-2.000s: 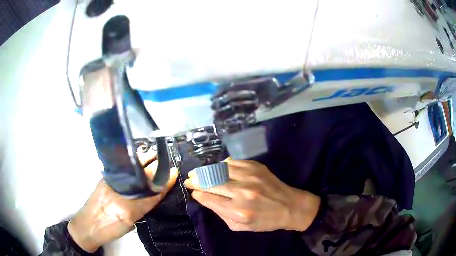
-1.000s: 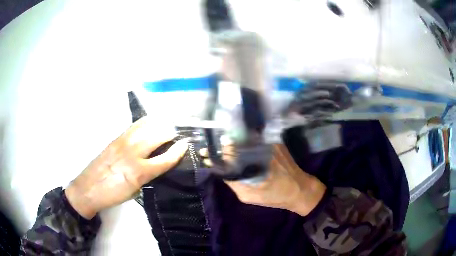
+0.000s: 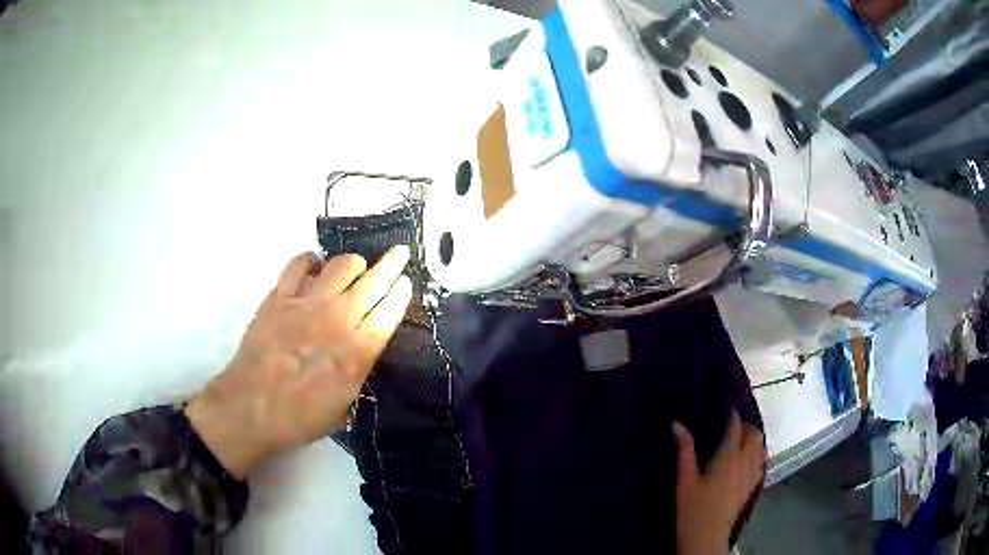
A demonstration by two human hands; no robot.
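A dark navy garment piece (image 3: pixel 575 434) lies under the sewing machine head (image 3: pixel 640 152) and hangs toward me. Its black gathered band (image 3: pixel 418 434), with pale stitch lines, runs along its left side up to the needle area. My left hand (image 3: pixel 315 347) lies on the upper band, fingers together and pressed flat, just left of the needle area. My right hand (image 3: pixel 721 488) rests on the garment's lower right side, thumb apart from the fingers; its lower part is cut off by the frame. The presser foot is mostly hidden by the head.
The white machine table (image 3: pixel 141 206) spreads left. A thin metal wire frame (image 3: pixel 374 176) stands beyond the band's end. A curved metal guard (image 3: pixel 759 206) sticks out from the head. A blue object (image 3: pixel 837 377) lies at the table's right end, with cloth pieces beyond.
The view has swung, showing the head's end and more table. My right hand has moved away from the needle area to the garment's lower right. My left hand now lies flat on the band.
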